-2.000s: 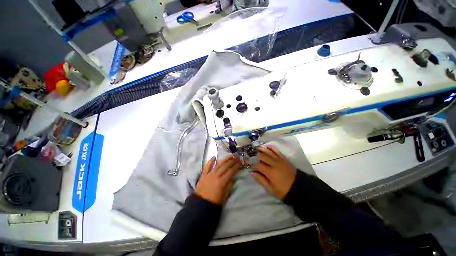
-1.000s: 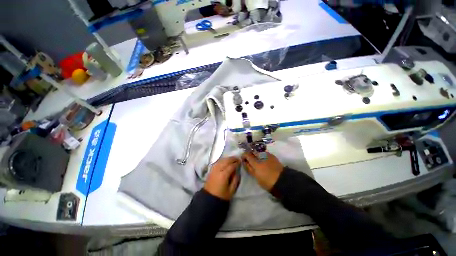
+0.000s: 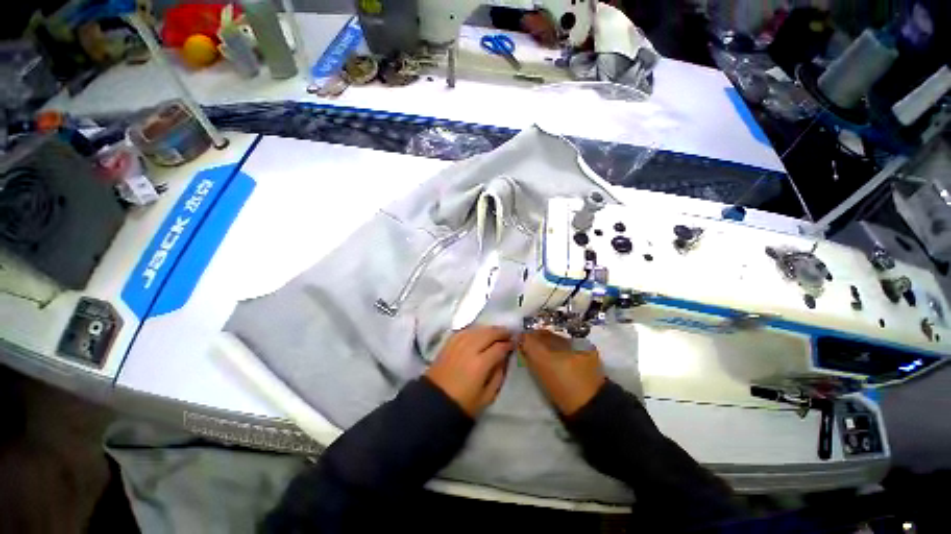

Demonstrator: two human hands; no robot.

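The light grey garment piece (image 3: 344, 271) lies spread over the white machine table, with pale edges at its lower left and upper right. A silvery zipper (image 3: 422, 269) with a metal pull lies on it, beside a folded whitish patch (image 3: 477, 297). The white sewing machine head (image 3: 720, 273) stands over its right part. My left hand (image 3: 474, 367) and my right hand (image 3: 563, 370) hold the fabric just in front of the presser foot (image 3: 558, 323), fingertips close together. The needle is too small to tell.
Small dark tools (image 3: 795, 398) lie under the machine arm at right. A dark fan-like box (image 3: 52, 209) stands at left. Blue scissors (image 3: 498, 45) lie on the opposite table, near another person's hand (image 3: 539, 23). Grey cloth (image 3: 183, 485) hangs below the table edge.
The view has shifted and turned. My hands have come closer together at the foot and their fingers have bunched on the fabric. The whitish patch beside the zipper shows more.
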